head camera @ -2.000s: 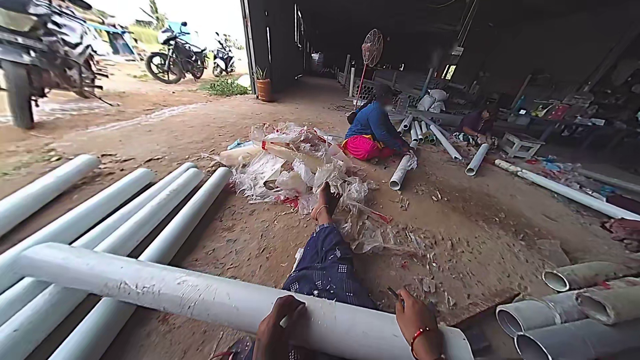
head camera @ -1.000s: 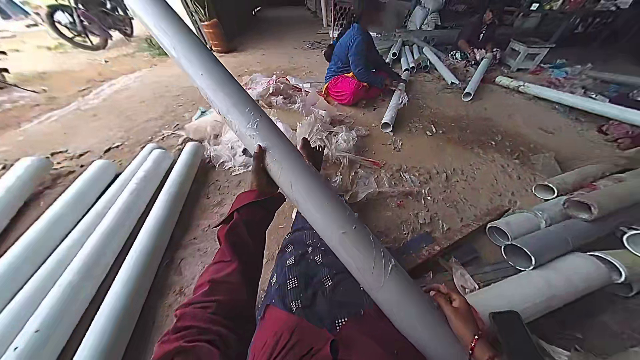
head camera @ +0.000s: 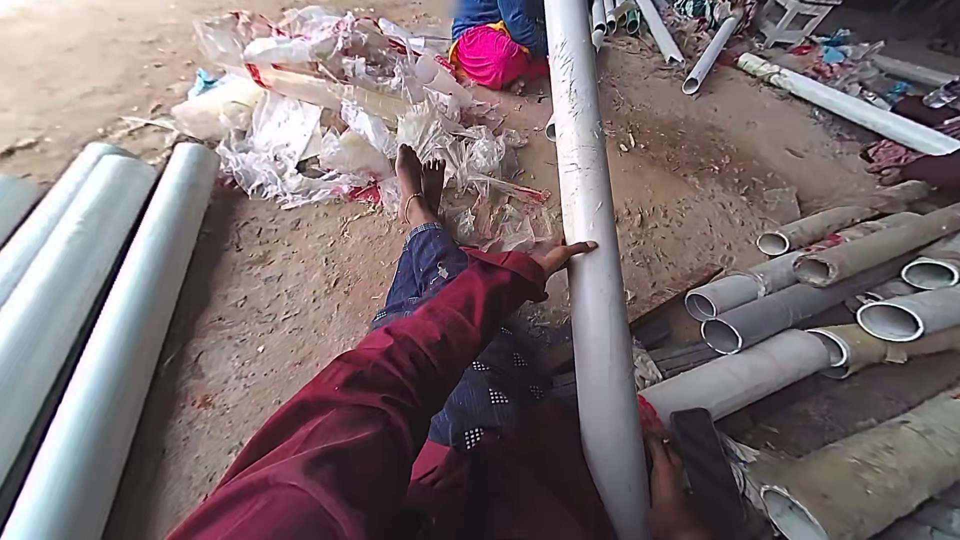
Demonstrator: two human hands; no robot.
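A long pale grey plastic pipe [head camera: 592,225] stands out lengthwise in front of me, from my lap toward the top edge, with scuffs on its upper half. My left hand [head camera: 562,256], in a dark red sleeve, rests against the pipe's left side, its index finger laid across the surface. Low down on the pipe's right side is my right hand [head camera: 669,480], dim and partly cut off by the frame; whether it grips the pipe cannot be told. A dark flat object [head camera: 705,472] lies just right of it.
Pale pipes [head camera: 142,322] lie side by side at the left. More pipes [head camera: 780,367], grey and dusty, are stacked at the right. Torn plastic film [head camera: 322,112] is heaped beyond my bare foot [head camera: 417,184]. A seated person [head camera: 499,45] is at the top, near other pipes.
The pipe lay across my lap, then slanted up to the left; now it points away from me, at the right. My left hand has moved right with it. The view has tilted down.
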